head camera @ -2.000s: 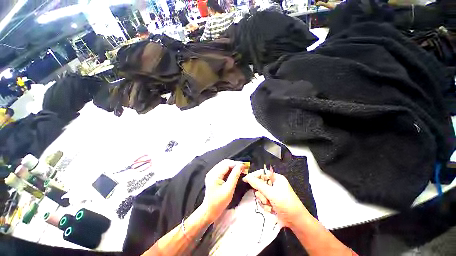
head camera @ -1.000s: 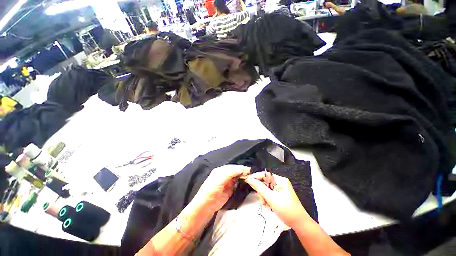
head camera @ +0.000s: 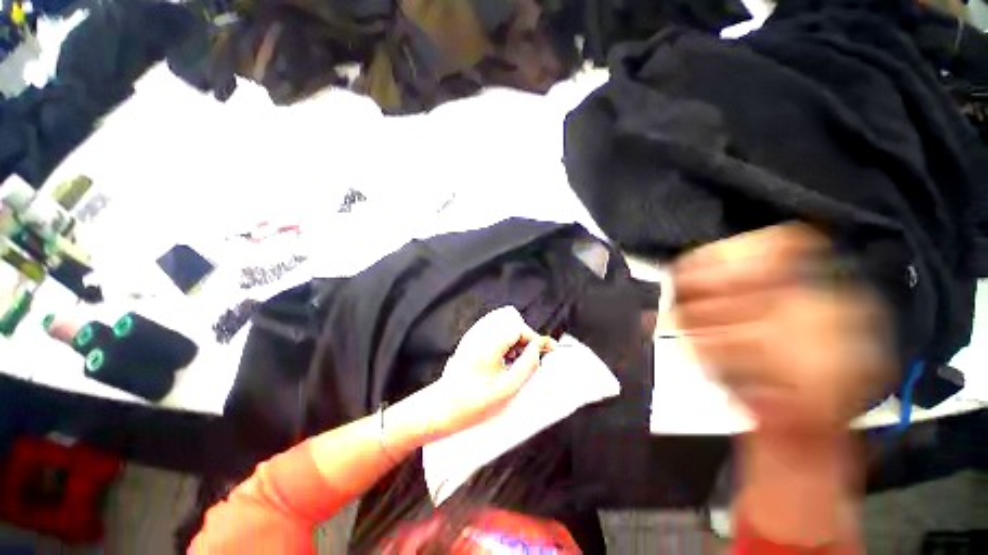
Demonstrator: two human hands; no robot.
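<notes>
The black coat (head camera: 433,271) lies over the table edge and my lap. A white shoulder pad (head camera: 520,417) lies on it, folded or angled. My left hand (head camera: 493,369) pinches the pad and the dark cloth at the pad's upper edge. My right hand (head camera: 775,325) is raised at the right, strongly blurred; its fingers look curled. A thin line, likely thread, shows near its fingers, but a needle cannot be made out.
Black thread cones (head camera: 141,352) and slimmer spools (head camera: 38,239) stand at the left. A dark phone (head camera: 185,267), scissors (head camera: 265,231) and small fasteners (head camera: 273,271) lie mid-table. A coat pile (head camera: 758,141) is at right, brown-black garments (head camera: 433,49) at back, a red object (head camera: 60,488) lower left.
My right hand has moved away from my left, out to the right and up. My left hand stays at the cloth and pad. The view has tilted downward.
</notes>
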